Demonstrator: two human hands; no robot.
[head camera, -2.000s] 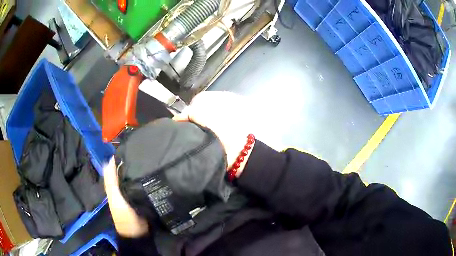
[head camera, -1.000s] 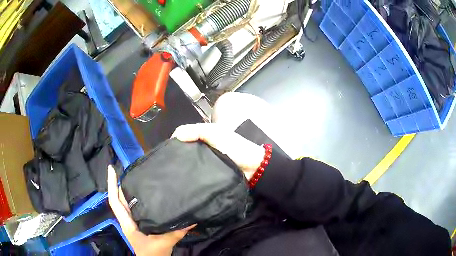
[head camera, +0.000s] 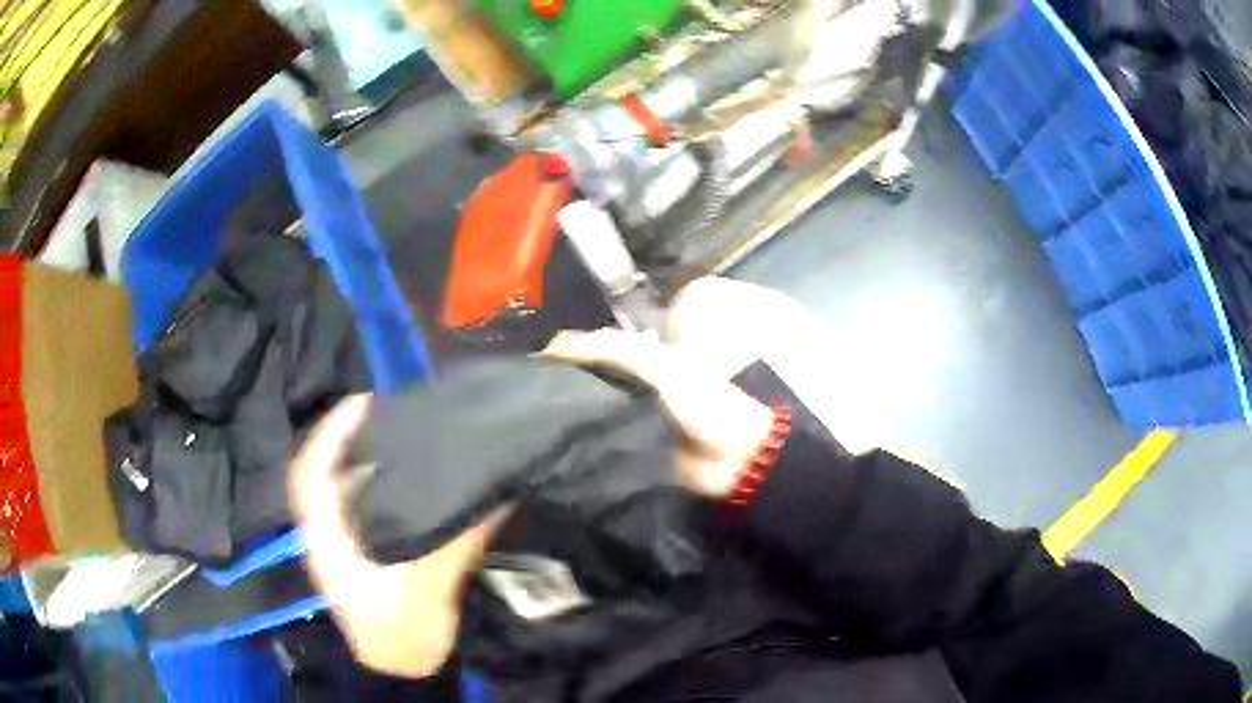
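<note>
A soft black fabric bag (head camera: 474, 433) is held over my lap, blurred by motion. My left hand (head camera: 391, 563) grips its near left side, with the thumb across the front. My right hand (head camera: 687, 398), with a red bead bracelet at the wrist, holds its far right side. A pale label (head camera: 538, 588) shows on black cloth just below the bag. Whether that cloth is part of the same bag, I cannot tell.
A blue crate (head camera: 360, 261) with black bags (head camera: 227, 398) stands at left, beside a brown carton (head camera: 76, 412) with red tape. Another blue crate (head camera: 227, 666) is at lower left. An orange-red machine part (head camera: 505, 245) is ahead. A large blue crate (head camera: 1119, 234) holds black fabric at right.
The bag has gone from label side showing, to a plain boxy face, to a tilted, partly folded shape with a label below. Both hands keep hold. The view has shifted, moving the surroundings rightward.
</note>
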